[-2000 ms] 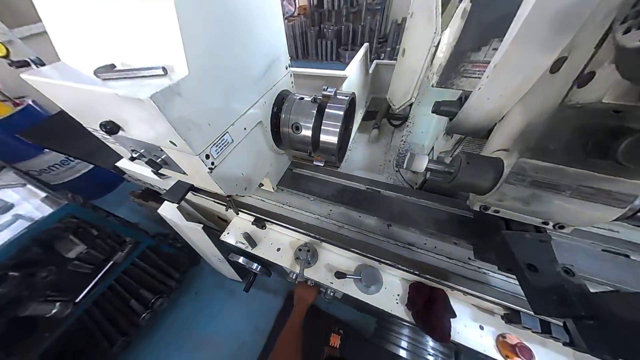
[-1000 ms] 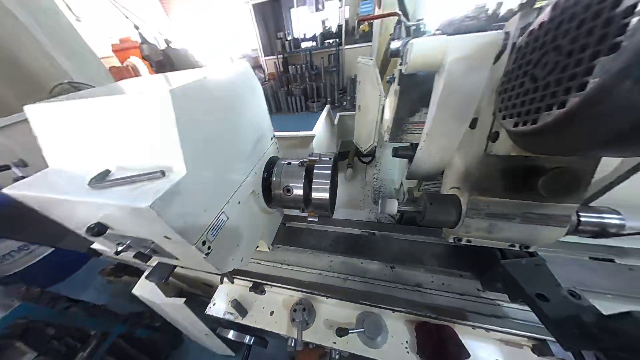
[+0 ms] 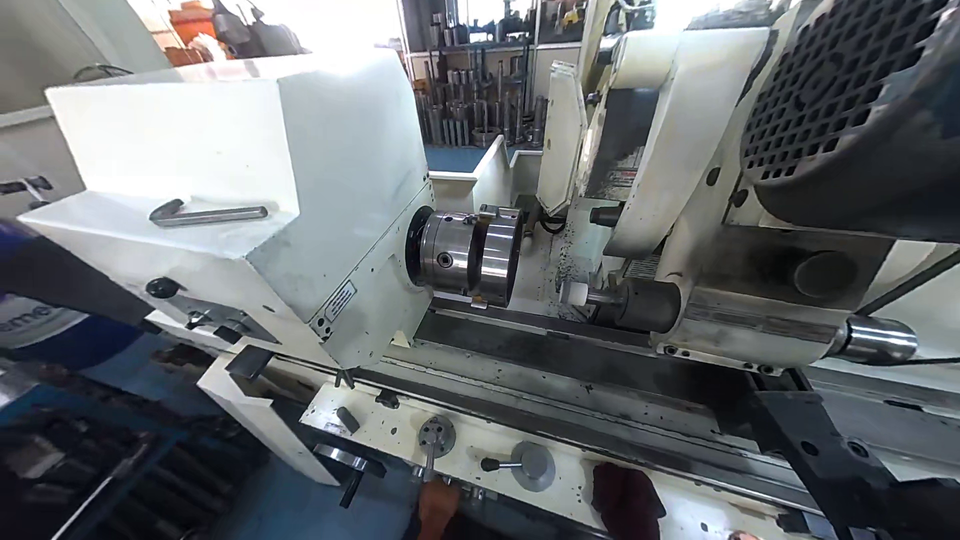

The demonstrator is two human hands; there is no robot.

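Note:
My left hand [image 3: 437, 501] is at the bottom, at the front edge of the machine panel, touching or just beside the lower end of a metal lever [image 3: 431, 450]; its fingers are too hidden to show a grip. My right hand is out of view. Above, a steel chuck [image 3: 448, 259] on the white headstock [image 3: 345, 165] carries a shiny metal ring [image 3: 500, 259]. Facing the ring, apart from it, a small white grinding wheel [image 3: 574, 293] sits on a spindle [image 3: 649, 304]. Right of the lever is a round dial with a black-knobbed handle [image 3: 533, 466].
A hex key [image 3: 214, 216] lies on the headstock ledge. A dark red cloth [image 3: 627, 501] rests on the front panel. A handwheel [image 3: 341, 457] juts out at lower left, near a rack of dark tooling [image 3: 112, 480]. A black bracket [image 3: 817, 442] crosses the bed at right.
The view has tilted up, so my left hand and the front panel sit lower in it. The small wheel still stands apart from the ring.

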